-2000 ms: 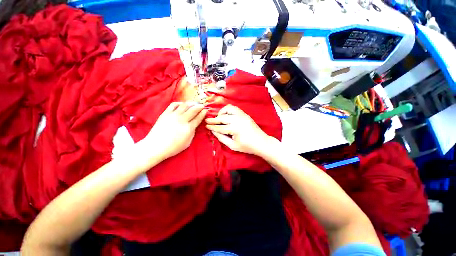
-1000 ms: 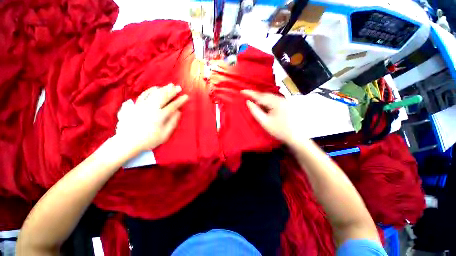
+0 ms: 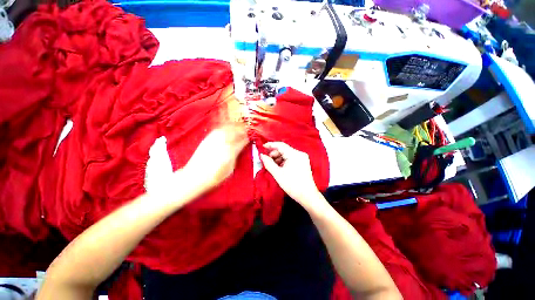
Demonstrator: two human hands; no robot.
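Red cloth (image 3: 193, 105) lies across the sewing table and under the presser foot (image 3: 258, 92) of the white sewing machine (image 3: 363, 35). A puckered seam (image 3: 251, 132) runs from the needle area towards me, with a narrow white gap beside it. My left hand (image 3: 220, 153) is blurred and lies over the cloth left of the seam; its fingertips are unclear. My right hand (image 3: 288, 167) is right of the seam, its fingers curled and pinching the cloth edge by the gap. The cloth's front part hangs over my dark-clothed lap.
A large red heap (image 3: 88, 47) lies at the left. A black phone-like plate (image 3: 342, 107) leans on the machine. Green cloth (image 3: 410, 149), cords and a green-handled tool (image 3: 454, 146) lie at the right table edge. Another red heap (image 3: 446, 234) is at the lower right.
My left hand has moved right, from flat on the cloth towards the seam. My right hand has moved slightly left and down, and its fingers have curled in. The camera view has shifted.
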